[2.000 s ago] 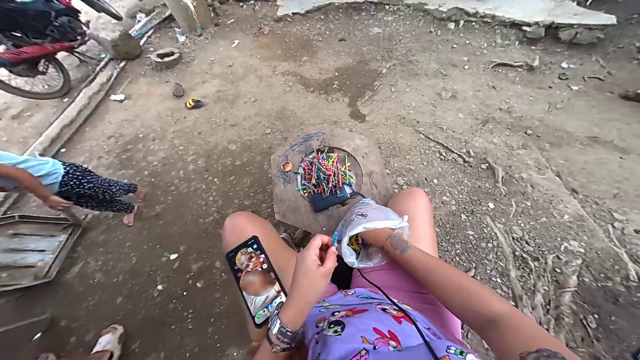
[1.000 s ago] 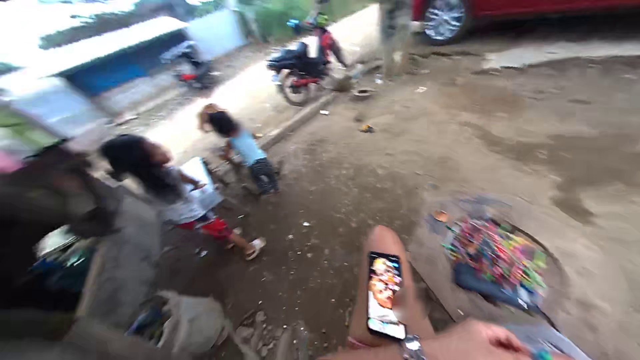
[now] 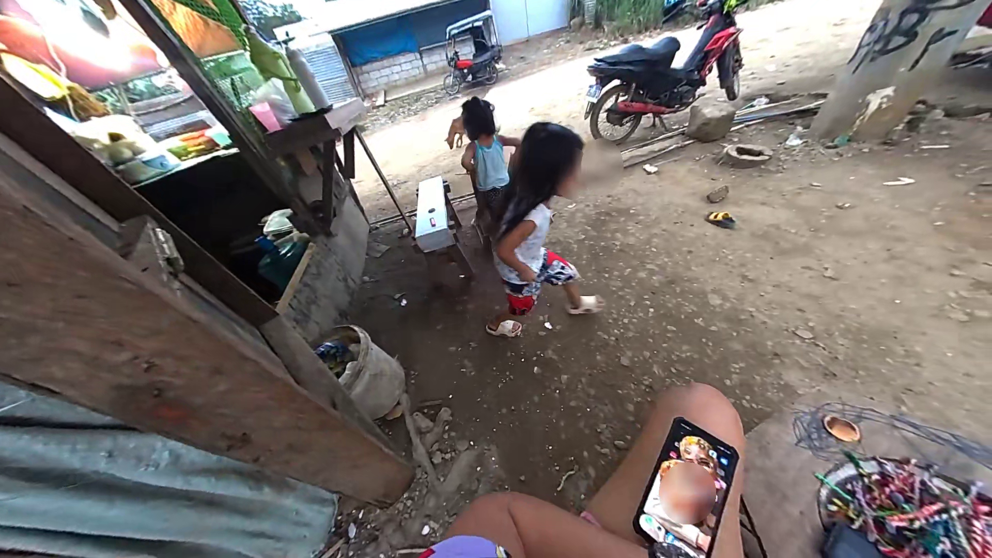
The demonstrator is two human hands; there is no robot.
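Observation:
Neither of my hands shows in the head view; only the dark watch (image 3: 671,549) on a wrist reaches in at the bottom edge. A smartphone (image 3: 688,490) with a lit screen lies on my thigh, just above that watch. To its right stands a low table (image 3: 775,457) bearing a round tray (image 3: 826,496) of many small colourful twisted pieces (image 3: 922,504). A dark object (image 3: 849,541) rests at the tray's near edge. Thin dark wires (image 3: 907,425) and a small round brown dish (image 3: 842,428) lie behind the tray.
A person (image 3: 535,225) in a white top walks on the dirt, with another person (image 3: 490,167) beyond, beside a narrow white-topped bench (image 3: 432,213). A wooden stall post (image 3: 178,364) and a bucket (image 3: 373,376) stand at left. Behind are a motorcycle (image 3: 659,81), a rock (image 3: 710,122) and a concrete post (image 3: 891,70).
The view has swung far left, and my hands have left it. The person in the white top has moved rightward past the bench.

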